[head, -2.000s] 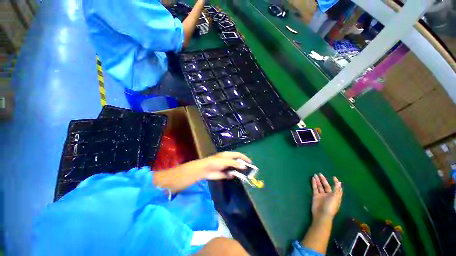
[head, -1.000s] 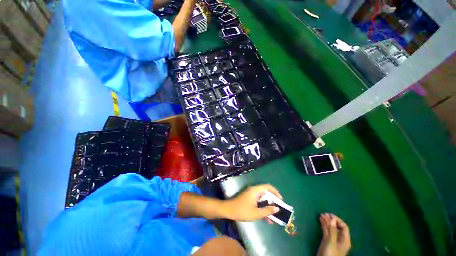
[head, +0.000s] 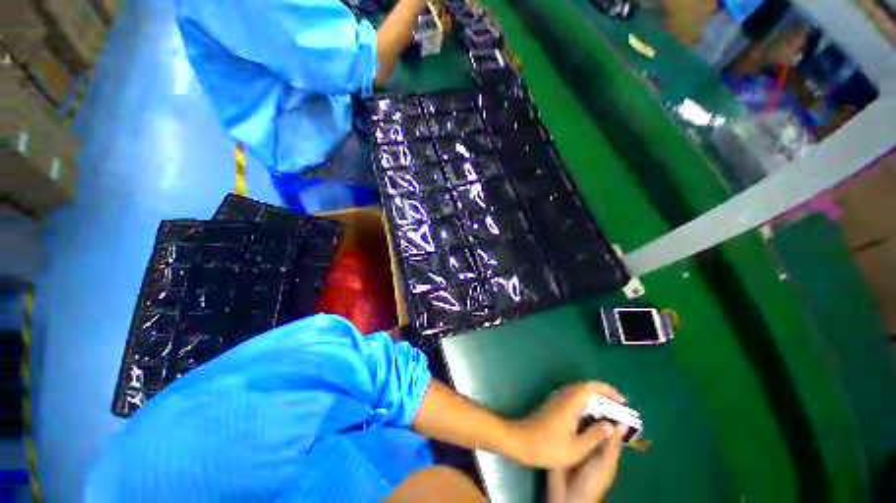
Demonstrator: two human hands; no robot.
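My left hand [head: 567, 429] comes in from the left and holds a small display module [head: 613, 410] with a white edge and an orange tail, above the green bench. Whether it is one module or several stacked is too blurred to tell. My right hand [head: 589, 476], cut off by the bottom edge, is below the left hand with its fingers closed on the module's near side. Another display module [head: 637, 326] with a pale border and dark window lies on the bench beyond my hands.
A large black pocket tray [head: 472, 206] lies on the bench. More black trays [head: 211, 295] are at the left, beside an open carton [head: 397, 265] with red plastic [head: 356, 290] inside. A pale post [head: 747, 231] stands at the right. A person in blue [head: 285, 69] handles modules further up.
My hands have come together at the held module, which has moved right. The right hand was apart from it before. The view has shifted, and the modules at the bottom right are out of view.
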